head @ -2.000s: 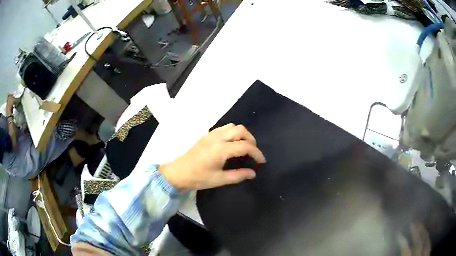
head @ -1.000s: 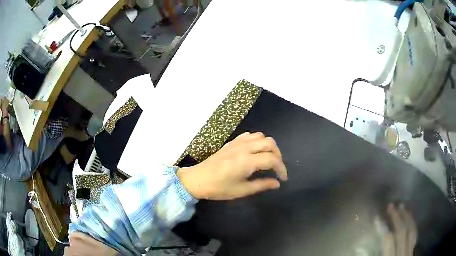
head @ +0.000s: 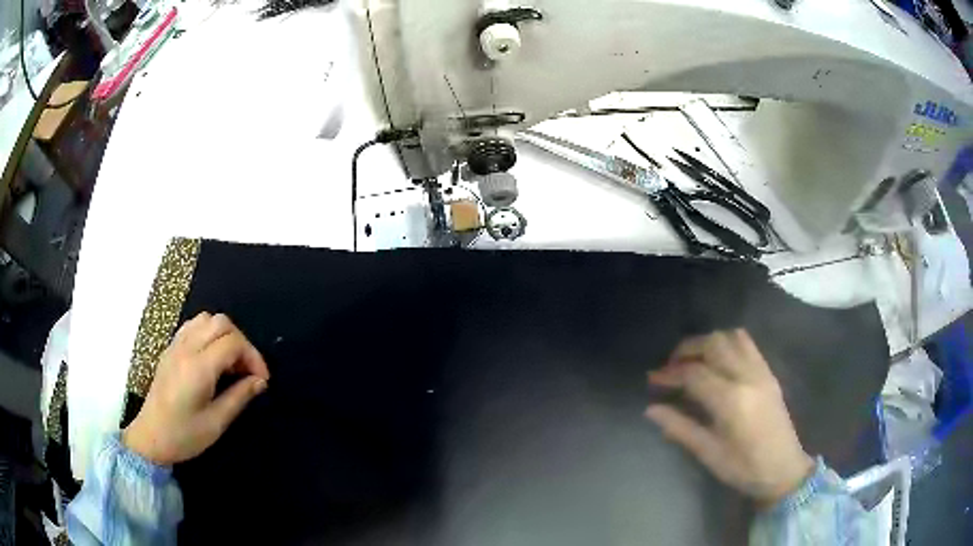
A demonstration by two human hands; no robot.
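A large black fabric panel (head: 448, 352) lies across the table in front of the sewing machine (head: 683, 53). A gold-brown speckled strip (head: 165, 309) runs along its left edge. My left hand (head: 208, 384) rests on the panel's left part beside the strip, fingers curled and apart. My right hand (head: 726, 405) rests on the panel's right part, fingers loosely bent. Neither hand grips anything that I can see. The panel's far edge lies just before the presser foot (head: 435, 208) and the needle plate (head: 389, 219).
Large black-handled shears (head: 710, 219) and a smaller dark tool (head: 715, 176) lie right of the needle, with a white ruler (head: 587, 158) beside them. A pink item (head: 137, 53) lies at the far left. Speckled pieces (head: 56, 405) show below the table's left edge.
The view has swung right to the machine. The speckled strip, hidden two seconds ago, shows at the panel's left edge. The panel now lies straight below the needle area, and both hands are clearly visible.
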